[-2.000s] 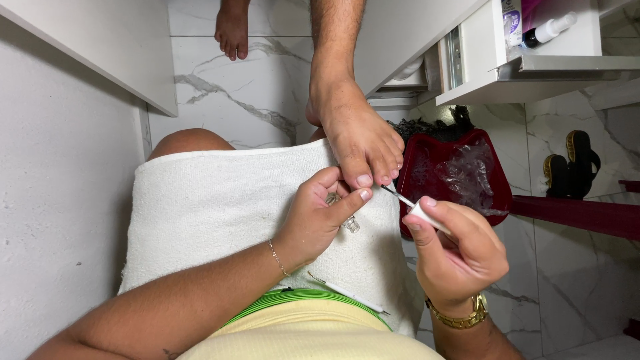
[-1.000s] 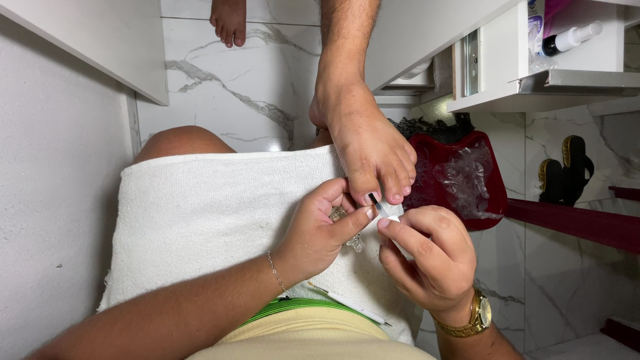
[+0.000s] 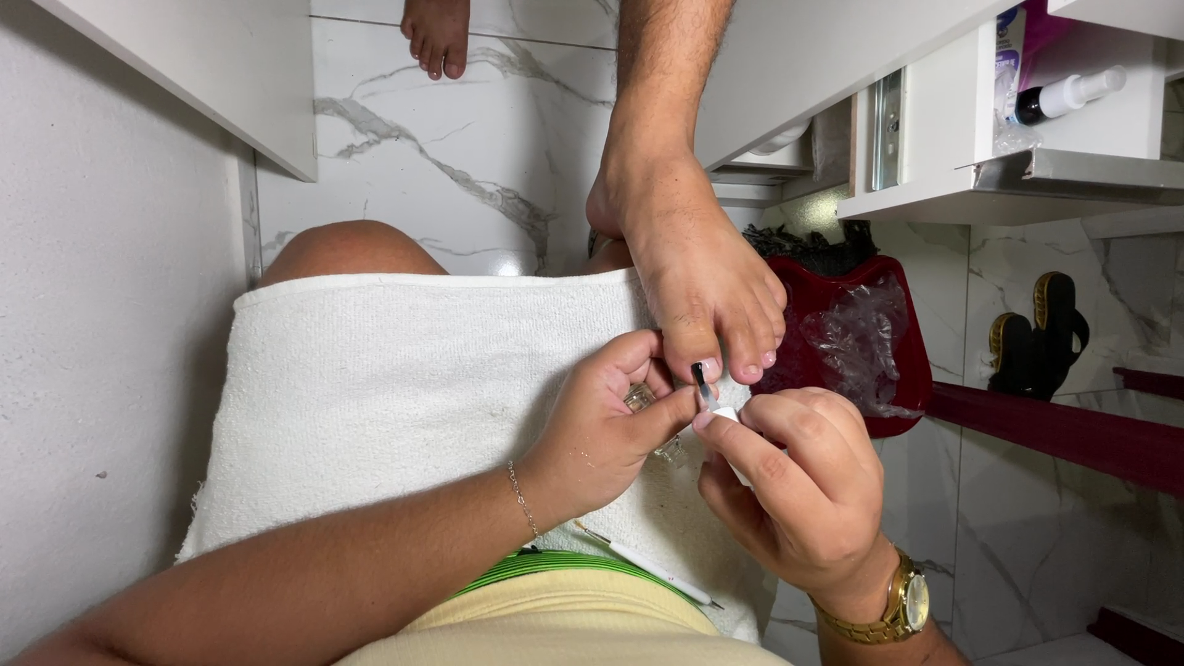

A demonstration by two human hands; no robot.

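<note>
Another person's foot (image 3: 689, 250) rests with its toes over a white towel (image 3: 370, 388) on my lap. My right hand (image 3: 800, 481) holds a nail polish brush (image 3: 705, 384) by its white cap, and the dark bristles lie against the big toe's nail. Beside that toe, my left hand (image 3: 610, 416) has a small clear glass bottle (image 3: 638, 398) in its curled fingers, partly hidden, with the thumb close to the brush tip. A thin white nail-art brush (image 3: 652, 566) lies on the towel near my waist.
Right of the foot is a dark red tray (image 3: 911, 351) with crumpled clear plastic. An open white drawer (image 3: 1017, 199) holding bottles juts out at upper right. Black sandals (image 3: 1041, 342) lie on the marble floor. White panels stand on both sides; another bare foot (image 3: 437, 37) is at the top.
Two seconds ago the brush was at the side of the toes; now its bristles are on the big toenail. My right hand has moved left, closer to my left hand.
</note>
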